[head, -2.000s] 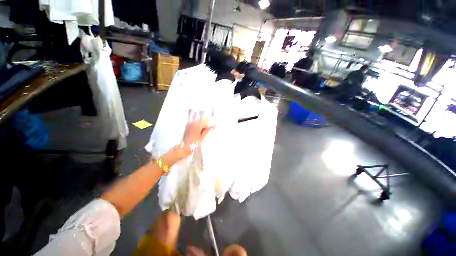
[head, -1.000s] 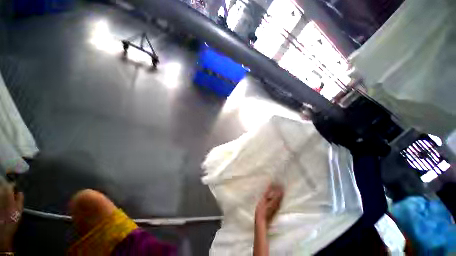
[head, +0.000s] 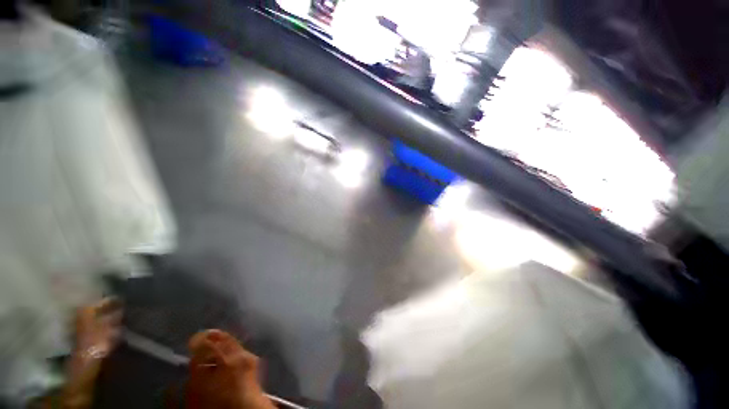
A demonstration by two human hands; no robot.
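White garments [head: 84,152] hang at the left, blurred and cut off by the left edge. My left hand [head: 94,335] is low at their lower ends, near the left corner, with a small glint on it. It is too blurred to tell whether it grips the cloth. A skin-coloured rounded shape shows at the bottom, left of centre. It may be my right hand, but the blur does not let me tell it from a foot or knee. More white garments [head: 527,343] hang at the lower right.
A thick dark rail [head: 416,120] runs diagonally from upper left to right. A thin pale base bar [head: 156,349] crosses low. Blue crates [head: 420,172] stand on the grey floor [head: 216,200] beyond the rail, near bright reflections. Another blue item [head: 182,41] shows at upper left.
Since one second ago the view has shifted left, showing more of the left garments. The hand that lay on the right-hand garments no longer shows there. My left hand remains low at the left garments.
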